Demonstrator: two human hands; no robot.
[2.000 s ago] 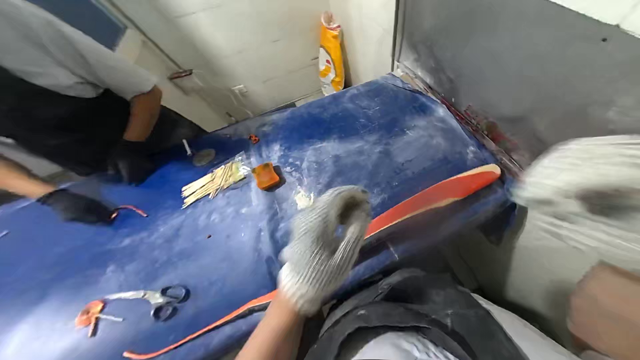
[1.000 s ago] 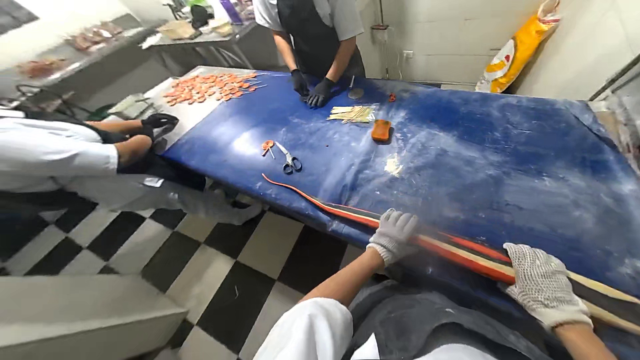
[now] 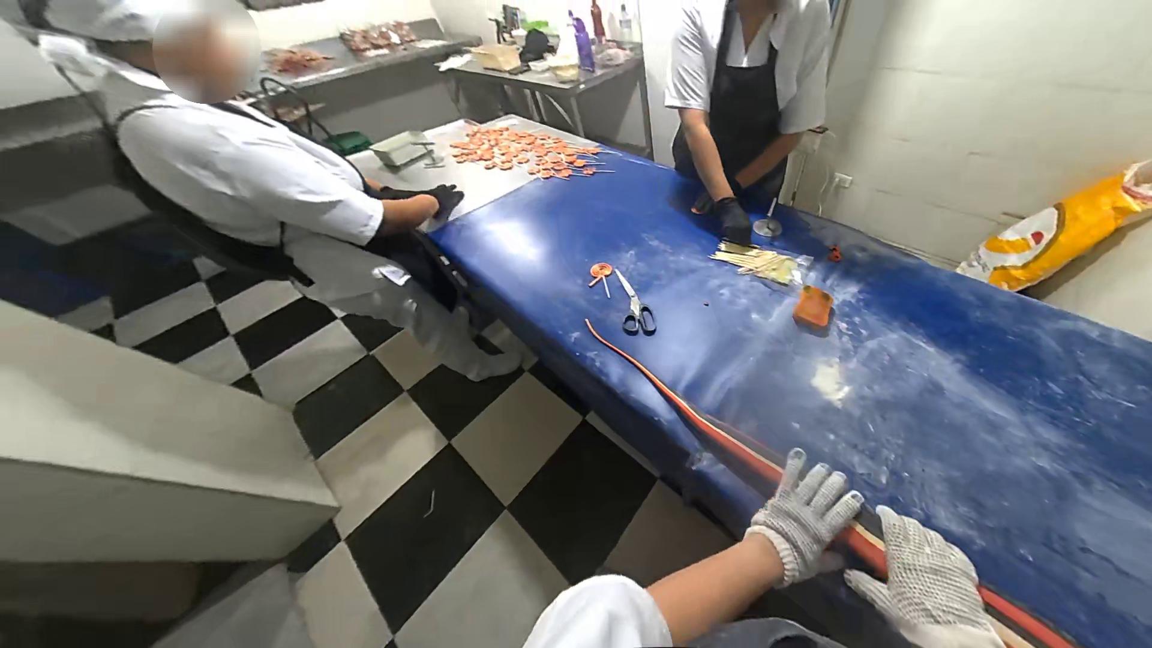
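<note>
A long striped rope of red, cream and dark candy (image 3: 729, 441) lies along the near edge of the blue-covered table, thin at its far left end and thicker toward me. My left hand (image 3: 806, 515), in a white knitted glove, rests on the rope with fingers spread. Just to the right, my right hand (image 3: 931, 567), gloved the same way, lies over the thicker part, its palm hidden. Beyond the rope's thin end are scissors with black handles (image 3: 637, 306) and an orange lollipop (image 3: 601, 270).
White sticks (image 3: 754, 261) lie near an orange block (image 3: 813, 307). Many orange lollipops (image 3: 522, 148) cover the metal end of the table (image 3: 486, 193). One co-worker stands at the far side, another at the left end. A yellow sack (image 3: 1062, 234) leans by the wall.
Two seconds ago both my hands were raised off the candy; now they lie on it, closer together than one second ago. The view has swung left.
</note>
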